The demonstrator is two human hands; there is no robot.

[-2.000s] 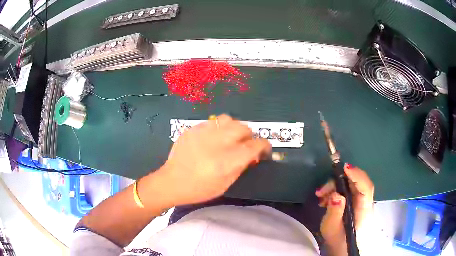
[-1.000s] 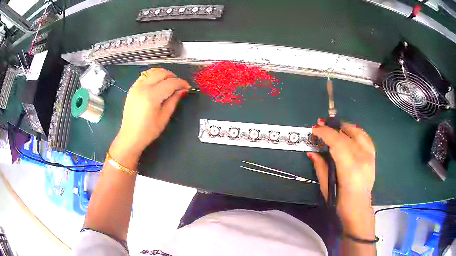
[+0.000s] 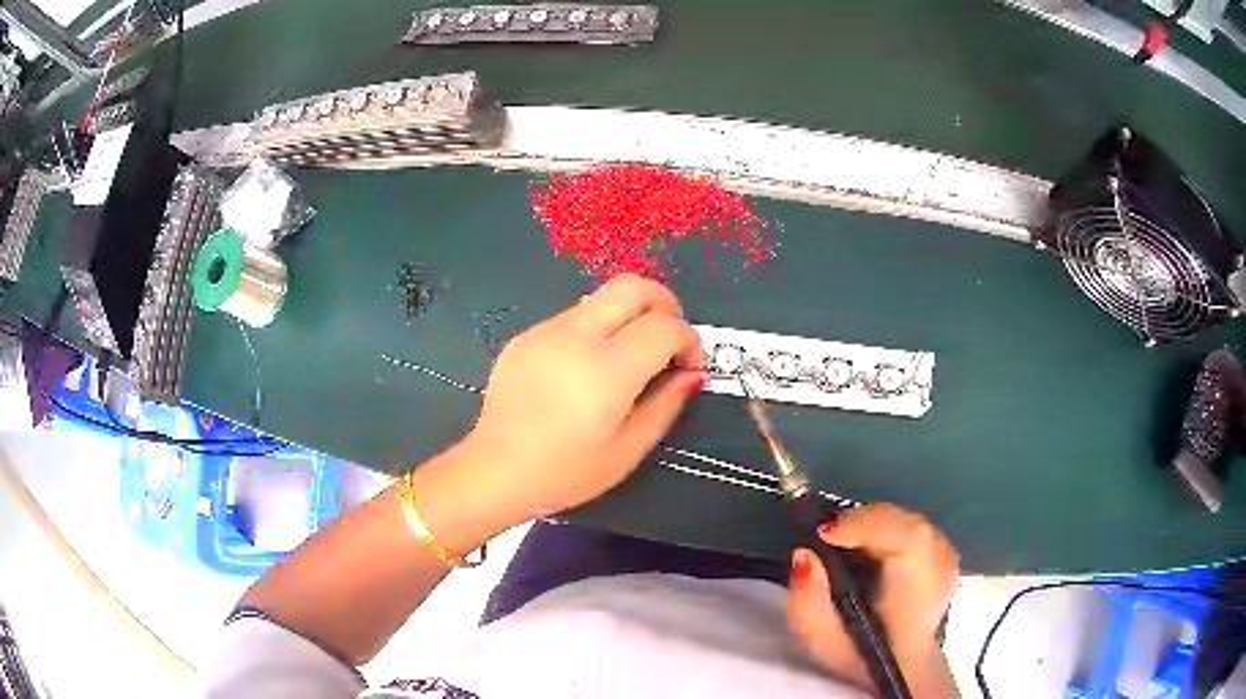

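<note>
The LED module (image 3: 836,378) lies flat on the mat, its left end hidden by my left hand. My left hand (image 3: 588,396) is over that end, thumb and fingers pinched together at a round part. A thin solder wire (image 3: 431,373) runs into it from the left; the pinched end is hard to see. My right hand (image 3: 881,580) holds the soldering iron (image 3: 798,488) like a pen, its tip at the module near my left fingertips. The tweezers (image 3: 724,468) lie on the mat below the module, partly behind my left hand and the iron.
Red wires (image 3: 629,219) lie heaped behind my left hand, black wires (image 3: 414,290) left of them. A metal rail (image 3: 765,161) crosses behind. Stacked modules (image 3: 369,120), a loose module (image 3: 533,23) and the solder spool (image 3: 243,277) are at left and back; the fume fan (image 3: 1141,253) is right.
My left hand has moved from beside the red heap down to the module. The iron has swung down and left to the module from above its right end. The module sits slightly further right.
</note>
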